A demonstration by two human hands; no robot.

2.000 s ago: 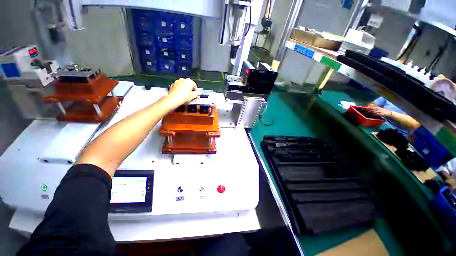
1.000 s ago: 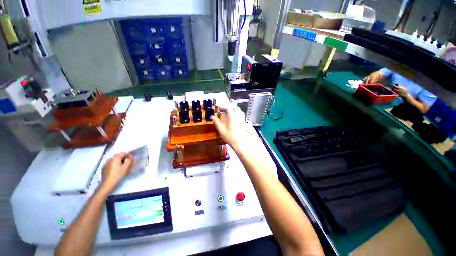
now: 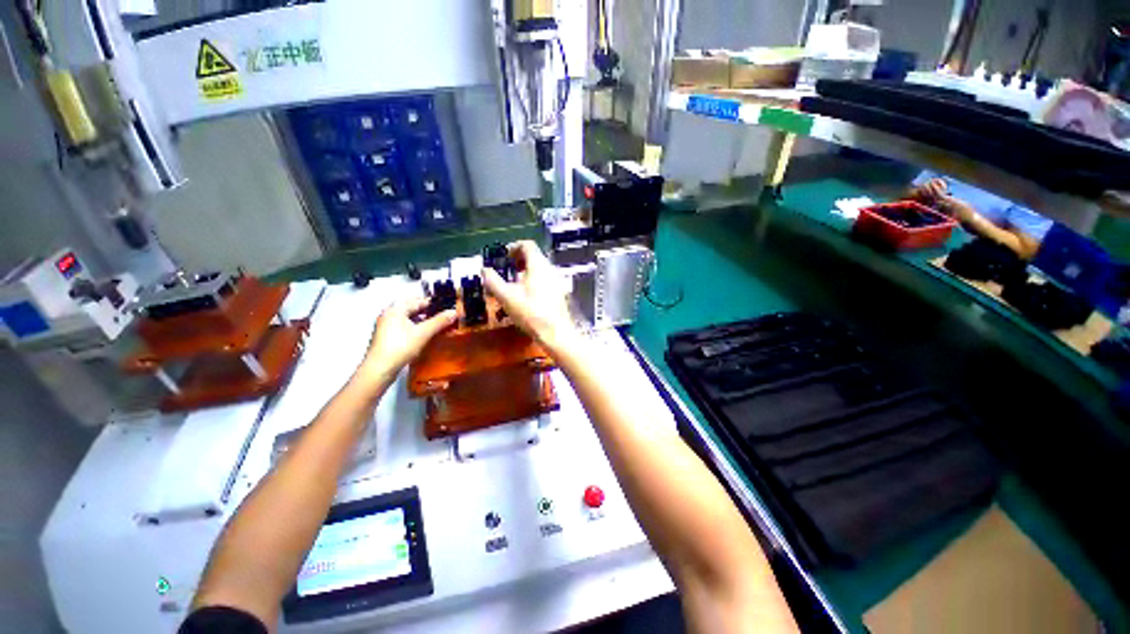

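The near orange fixture (image 3: pixel 486 359) stands on the white machine, with black plastic housings (image 3: pixel 473 299) upright on its top. My left hand (image 3: pixel 407 332) is at the left side of the fixture top, its fingers at a black housing. My right hand (image 3: pixel 533 295) is at the right side, its fingertips at black housings there. The fingers partly hide the parts, so a firm grip cannot be made out. A thin grey cover plate (image 3: pixel 325 443) lies on the machine top, partly behind my left forearm.
A second orange fixture (image 3: pixel 223 341) with a plate on top stands at the left. The touchscreen (image 3: pixel 359 552) and red emergency stop (image 3: pixel 594 497) are in front. A black blister tray (image 3: pixel 830 434) and cardboard sheet (image 3: pixel 991 582) lie right. Another person's arm (image 3: pixel 991 229) is beyond.
The cover plate came off the fixture in my left hand and now lies on the machine. Both hands have moved in over the black housings.
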